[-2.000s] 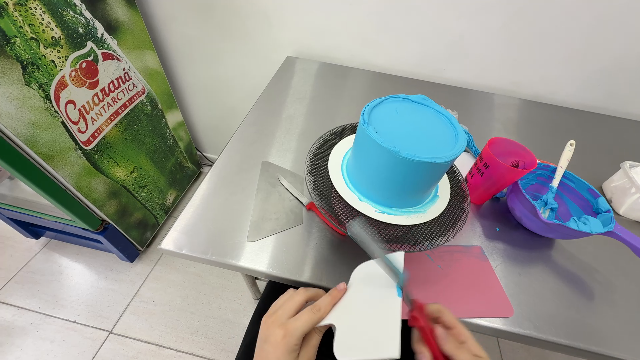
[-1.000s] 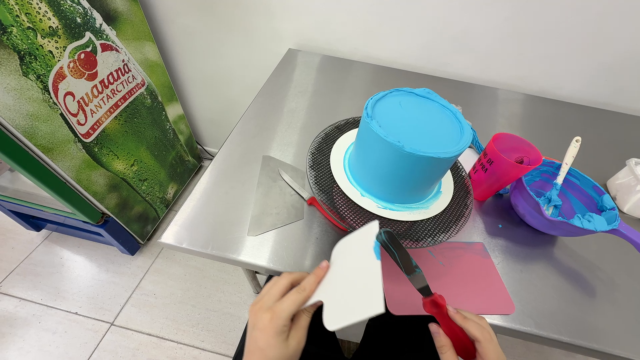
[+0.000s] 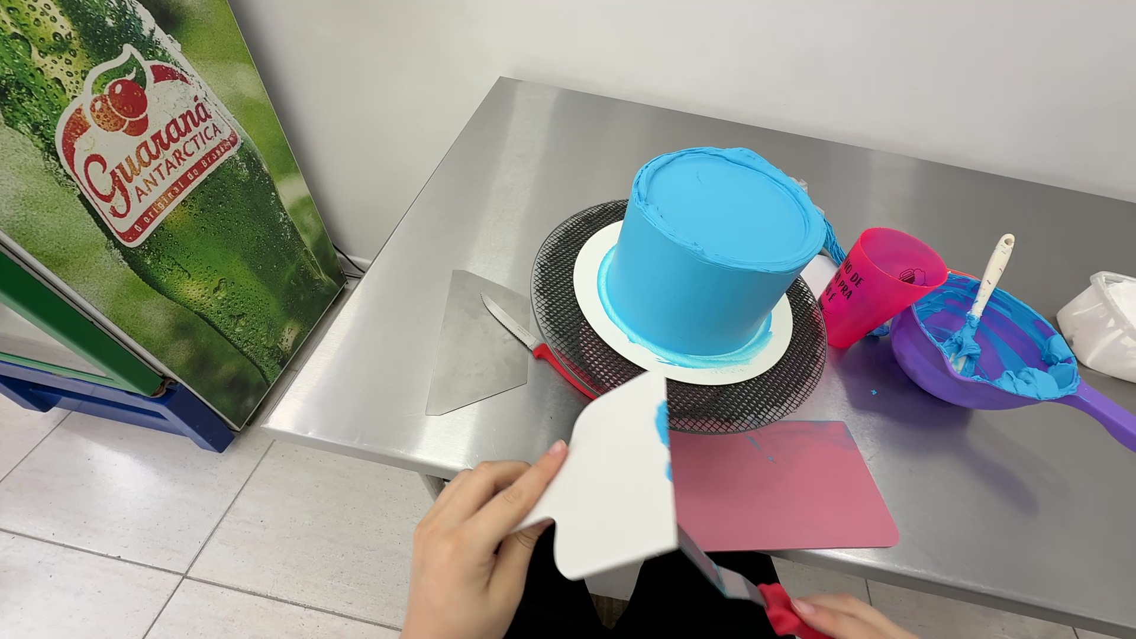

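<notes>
My left hand (image 3: 488,541) grips a white plastic scraper (image 3: 617,484) with blue frosting along its right edge. In my right hand (image 3: 843,617), low in the view, is the red handle of an offset spatula (image 3: 735,581), its blade partly hidden behind the scraper. A tall round cake (image 3: 710,257) covered in blue frosting stands on a white cake board (image 3: 596,266), which rests on a black mesh-patterned turntable (image 3: 559,266). The cake's side looks smooth, while its top rim is uneven. A pink-red mat (image 3: 781,488) lies at the table's front edge, partly under the turntable.
On the steel table (image 3: 426,293) are a metal sheet (image 3: 475,355) and a red-handled knife (image 3: 510,321), left of the turntable. To its right stand a pink cup (image 3: 874,275), a purple bowl (image 3: 941,368) with blue frosting and a spatula (image 3: 994,266), and a white container (image 3: 1105,328). A cooler (image 3: 213,266) is at left.
The offset spatula has moved down from the scraper's upper right edge to its lower corner, and my right hand has gone lower. The scraper stays in my left hand.
</notes>
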